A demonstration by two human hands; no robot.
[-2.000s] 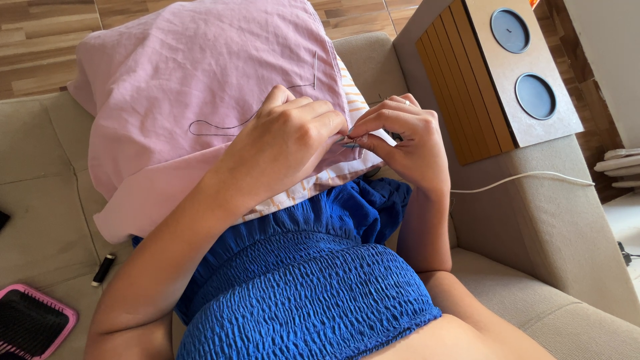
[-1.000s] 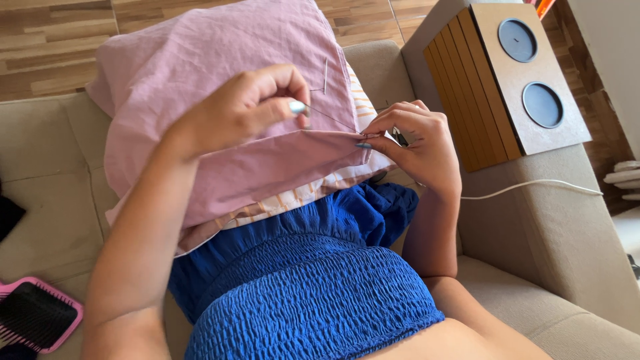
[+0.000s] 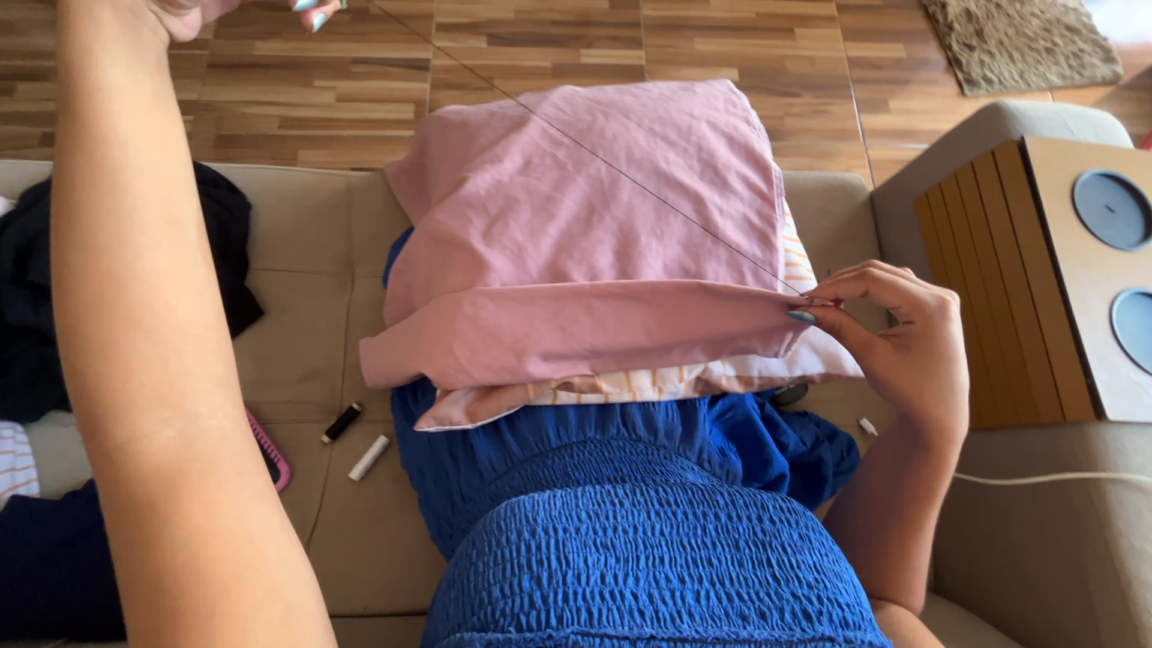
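A pink cloth [image 3: 585, 189] lies over the lap, its near edge folded into a band, above a striped white and orange cloth [image 3: 648, 385]. At the band's right end, my right hand [image 3: 900, 333] pinches the fold between thumb and forefinger. A dark thread [image 3: 621, 171] runs taut from that pinch up and left across the cloth, leaving at the top edge beside my left hand [image 3: 261, 11]. My left hand is raised at the top left, partly cut off by the frame; its grip on the thread's far end is out of sight, and no needle shows.
On the beige sofa [image 3: 301, 360] lie a dark thread spool [image 3: 342, 423], a white spool-like cylinder [image 3: 369, 457], a pink hairbrush [image 3: 270, 450] and dark clothes [image 3: 225, 243]. A wooden armrest tray [image 3: 1062, 270] with round blue insets sits right; a white cable [image 3: 1053, 477] runs below it.
My left hand has moved from over the pink cloth up and far left, and the thread is now drawn out long and straight. My right hand still pinches the cloth's right end. The view has shifted.
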